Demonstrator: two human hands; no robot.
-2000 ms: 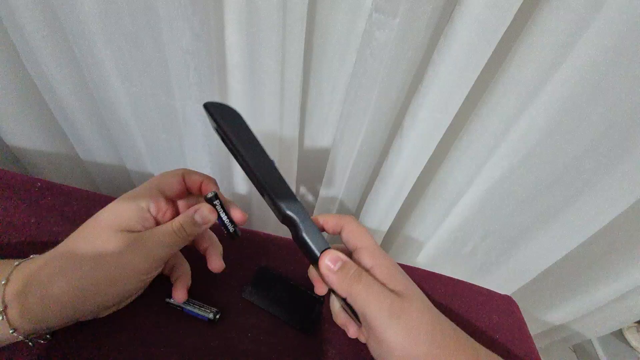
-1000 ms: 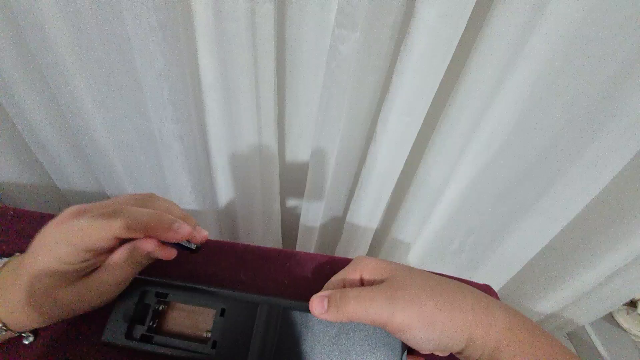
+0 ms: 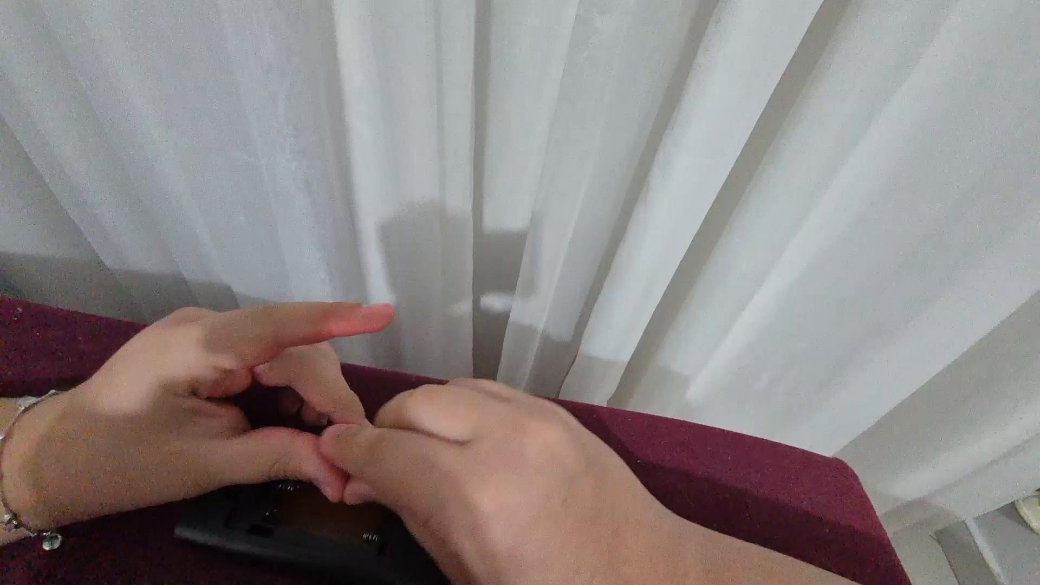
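My left hand point(image 3: 179, 414) is at the lower left, index finger stretched out, its thumb and another finger closed around a battery that is almost wholly hidden. My right hand point(image 3: 496, 479) meets it, thumb and bent fingers touching the left fingertips; whether it also grips the battery cannot be seen. Below both hands a black remote control point(image 3: 284, 555) lies with its battery compartment uncovered and metal springs showing. The right hand and forearm hide the remote's right part.
The remote lies on a dark red fabric-covered surface point(image 3: 731, 463), whose far edge slants down to the right. Just behind it hang white curtains point(image 3: 569, 162) with shadows on them. Pale floor tiles point(image 3: 975, 536) show at the lower right.
Two seconds ago my right hand held the remote up; a second ago it rested on the lowered remote. Since then it has moved left to meet my left hand's fingertips.
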